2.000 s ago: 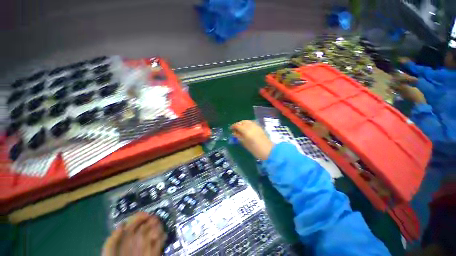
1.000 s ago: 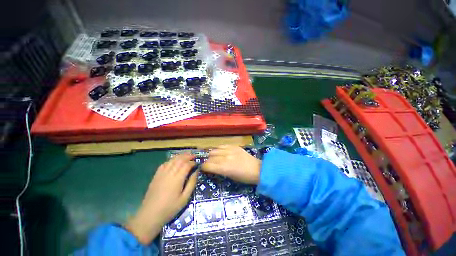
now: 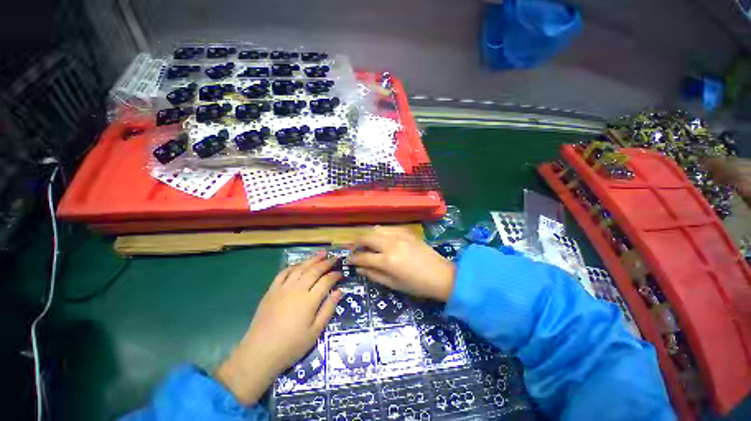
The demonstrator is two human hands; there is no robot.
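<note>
The clear blister tray [image 3: 403, 395] lies on the green bench with black panels [image 3: 352, 349] in its upper rows. My left hand [image 3: 284, 316] lies over the tray's left side, fingertips at its top edge. My right hand [image 3: 401, 261] comes in from the right. The fingertips of both hands meet at a black panel [image 3: 344, 265] in the top row and pinch it. Any tiny piece between the fingers is hidden. A small blue heap [image 3: 480, 233] and a small clear plastic bag [image 3: 445, 220] lie beyond my right hand.
A red bin [image 3: 107, 185] at the far left bears a clear tray of black housings [image 3: 253, 111] and dotted sheets [image 3: 288, 182]. A tan strip [image 3: 272, 237] lies before it. Adhesive dot sheets [image 3: 568, 251], stacked red bins [image 3: 671, 238] and wired components [image 3: 675, 140] are at the right.
My right hand has come from beside the blue heap to the tray's top row, and my left hand has moved up to meet it. Over the last second both hands have barely shifted.
</note>
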